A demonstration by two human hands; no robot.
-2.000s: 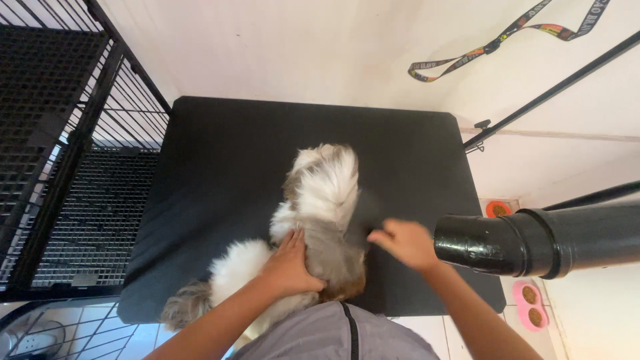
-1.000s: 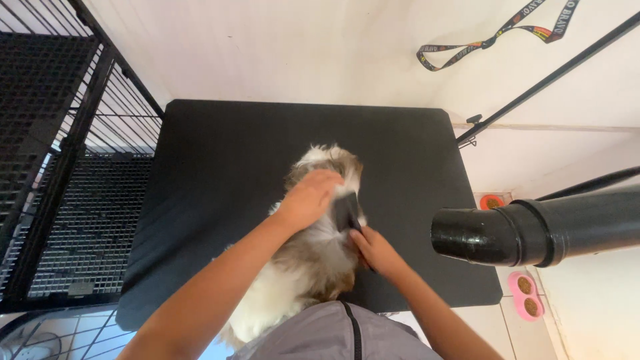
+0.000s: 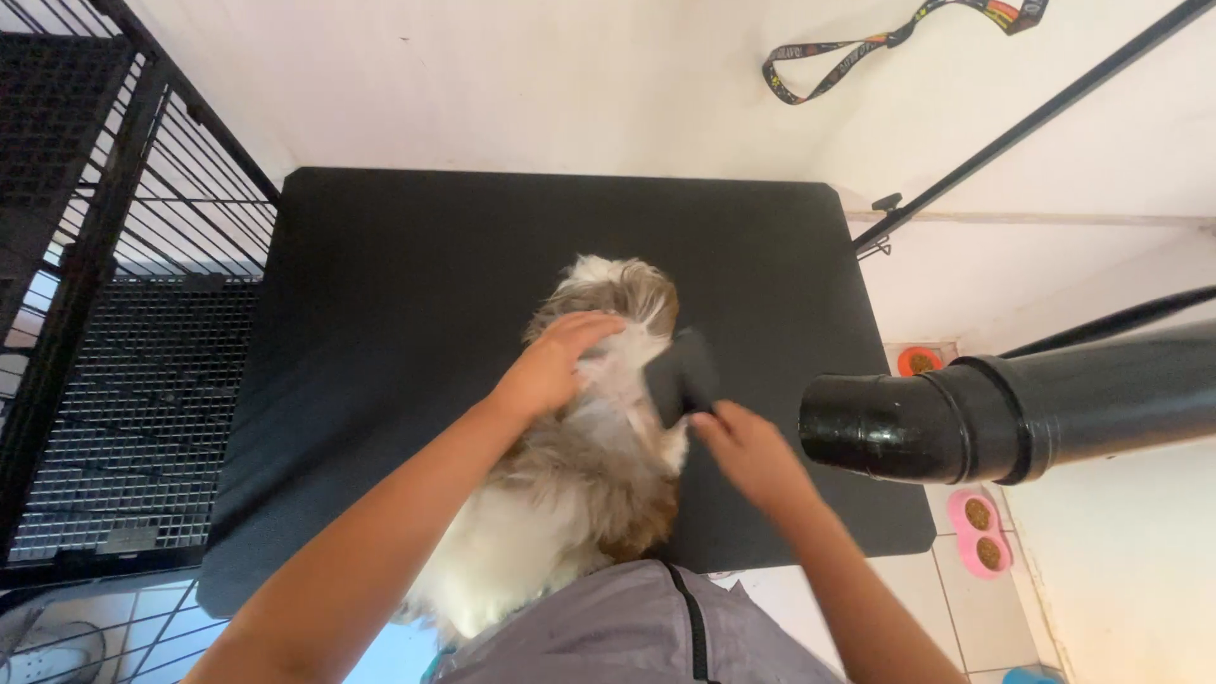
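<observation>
A long-haired white, grey and brown dog (image 3: 570, 475) is on a black grooming table (image 3: 427, 247), its head toward the wall and its hindquarters against my grey zipped garment. My left hand (image 3: 560, 356) rests on the fur just behind the dog's head, fingers spread over it. In my right hand (image 3: 746, 442) is a dark grooming brush (image 3: 682, 375), blurred by motion, at the right side of the dog's neck and shoulder. The brush's bristle side cannot be made out.
Black wire cages (image 3: 142, 380) stand at the left. A thick black dryer nozzle (image 3: 893, 427) reaches in over the table's right edge. Behind it runs a black metal arm (image 3: 1026, 123). A patterned strap (image 3: 836, 62) hangs near the wall. Pink food bowls (image 3: 978, 532) are on the floor.
My left hand has moved from the dog's back up to behind its head. The brush has shifted slightly off the dog's neck to the right since a second ago.
</observation>
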